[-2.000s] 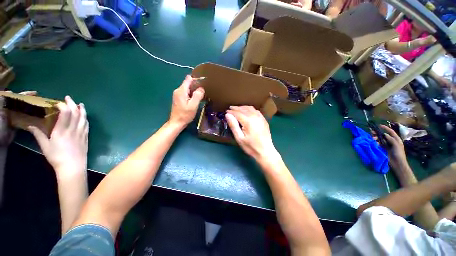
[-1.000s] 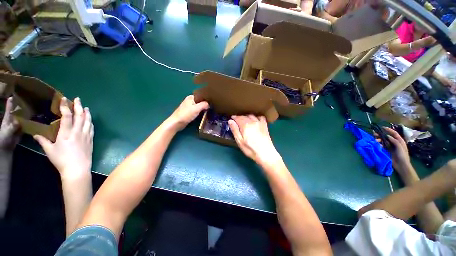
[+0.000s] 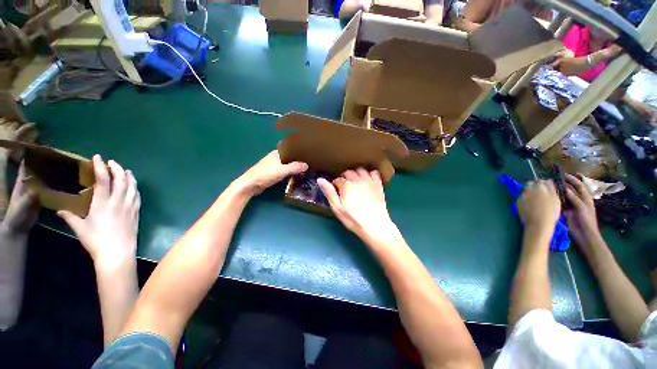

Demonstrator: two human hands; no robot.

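A small brown mailer box (image 3: 310,205) stands on the green bench in front of me, with dark cables and shiny plastic inside. Its lid (image 3: 338,145) stands up behind it, tilted a little forward. My left hand (image 3: 272,173) is at the box's left rear corner, thumb reaching in beside the lid's base; its other fingers are partly hidden. My right hand (image 3: 358,198) lies over the box's right side, fingertips inside by the lid and hidden from view. Whether it grips anything cannot be told.
Behind stand an open mailer box with dark cables (image 3: 407,137) and a large carton (image 3: 333,54). A white cord (image 3: 209,91) runs across the bench. At left, another person's hands hold a box (image 3: 61,189). At right, another worker's hands touch dark cables above a blue cloth (image 3: 559,238).
The lid leans further forward over the box. My left hand has slid down to the lid's base, and my right hand reaches deeper. The right-hand worker's second hand has come in over the blue cloth.
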